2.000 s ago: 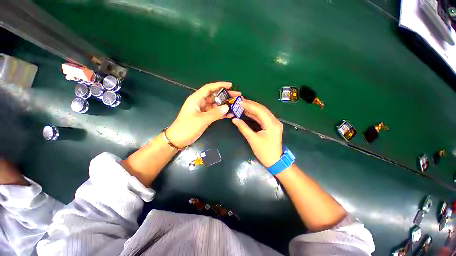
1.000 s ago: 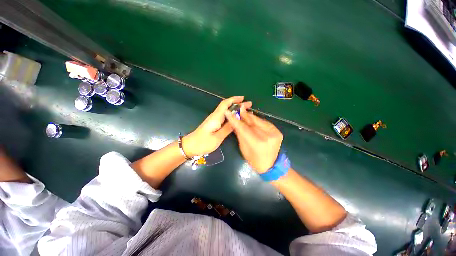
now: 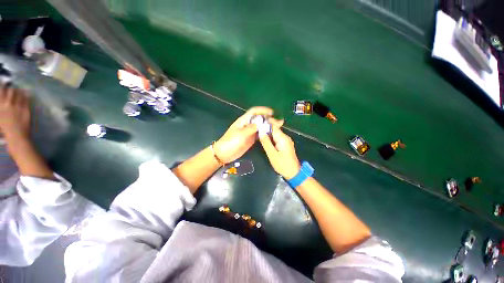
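Note:
My left hand (image 3: pixel 239 137) and my right hand (image 3: pixel 282 153) meet near the seam of the green bench. Their fingertips hold a small whitish, blurred unit (image 3: pixel 262 126) between them; it looks like a watch housing, mostly covered by the fingers. A display module (image 3: pixel 245 168) with an orange tail lies below my left hand. More dark display modules with orange tails (image 3: pixel 248 221) lie close to my smock. My right wrist wears a blue wristband (image 3: pixel 301 174).
Housings (image 3: pixel 359 145) and dark screens (image 3: pixel 387 151) lie in pairs along the right. Round silver-topped parts (image 3: pixel 132 108) cluster at the metal post's foot; one (image 3: pixel 96 131) stands apart. A translucent bottle (image 3: pixel 65 69) and another person's hand (image 3: pixel 15 113) are at left. A white tray (image 3: pixel 464 61) is far right.
The housing and the blue-faced piece, held apart earlier, are now together between my fingertips. The view has shifted, and the neighbour's hand now shows at left.

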